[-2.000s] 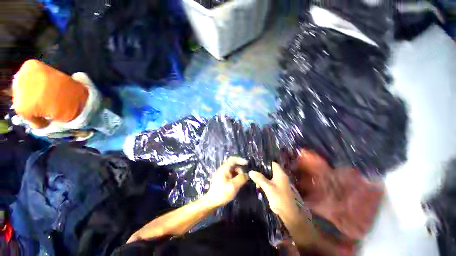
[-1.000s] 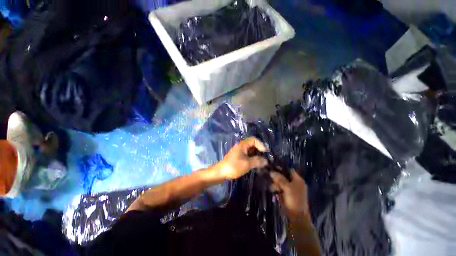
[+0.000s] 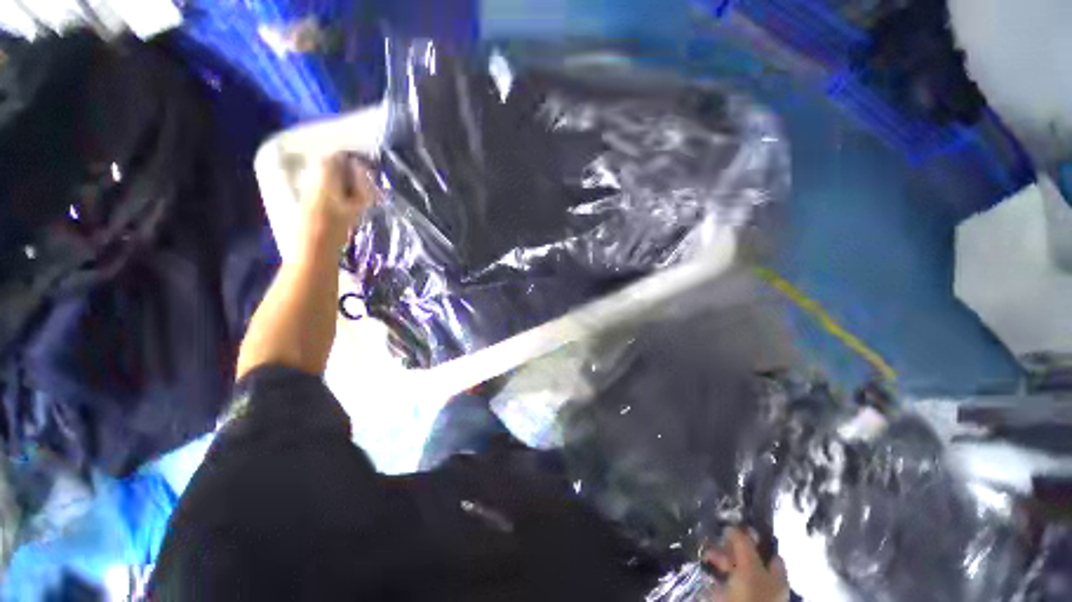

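Note:
A black bagged garment (image 3: 529, 176) in shiny clear film lies across the top of the white tub (image 3: 576, 329), covering most of its opening. My left hand (image 3: 341, 194) is at the tub's left side, closed on the left edge of this bagged garment; its fingers are blurred. A hanger hook (image 3: 353, 306) shows below that hand. My right hand (image 3: 749, 570) is low in the picture, cut off by the bottom edge. It is at the hook end of a second dark bagged garment (image 3: 670, 412) beside the tub; its grip is unclear.
More bagged garments (image 3: 917, 494) lie at the lower right. Dark garments (image 3: 106, 235) are heaped at the left. Blue crates (image 3: 811, 71) stand at the upper right, beyond blue floor with a yellow line (image 3: 829, 323).
My hands have moved apart, the left up and left to the tub, the right down. The view has shifted nearer the tub. A bagged garment now lies across its top.

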